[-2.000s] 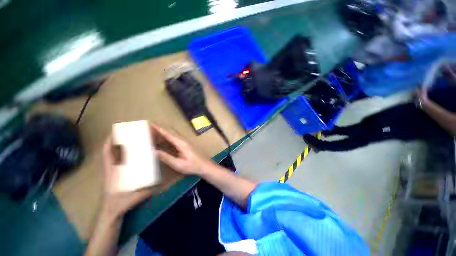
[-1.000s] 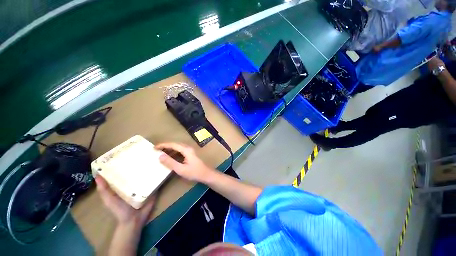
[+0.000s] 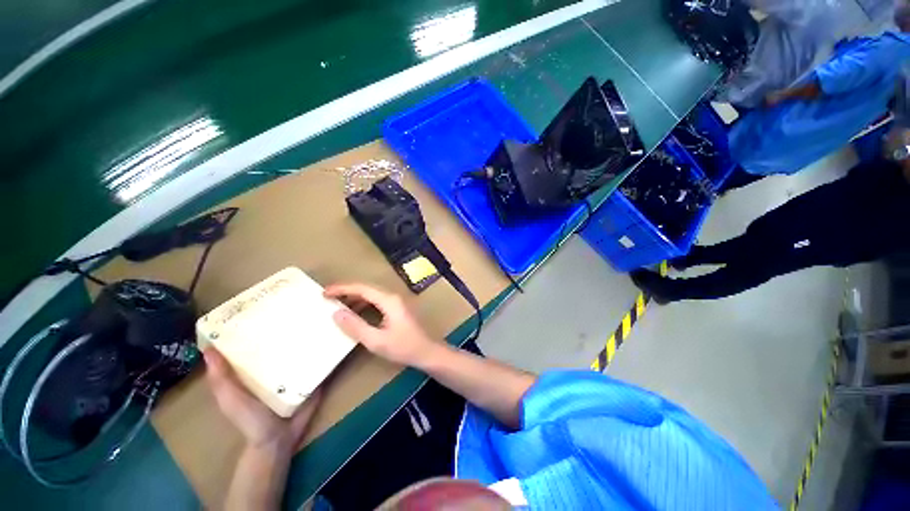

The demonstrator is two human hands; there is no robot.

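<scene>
A cream-white support block is held between my two hands over the tan work mat, its broad flat face up. My left hand grips its near left edge from below. My right hand is at its right corner, with fingers and thumb on the edge. The black headset with thin silver hoops lies at the left, an open earcup with small wires near the block. The underside of the block is hidden.
A black iron stand with a yellow square is on the mat, solder wire behind it. A blue tray holds the soldering station and a black flared unit. Blue bins and a person in blue are at right.
The block was upright and narrow side up two seconds ago; now its broad face is up. Both hands still hold it. Since one second ago, the view has shifted slightly.
</scene>
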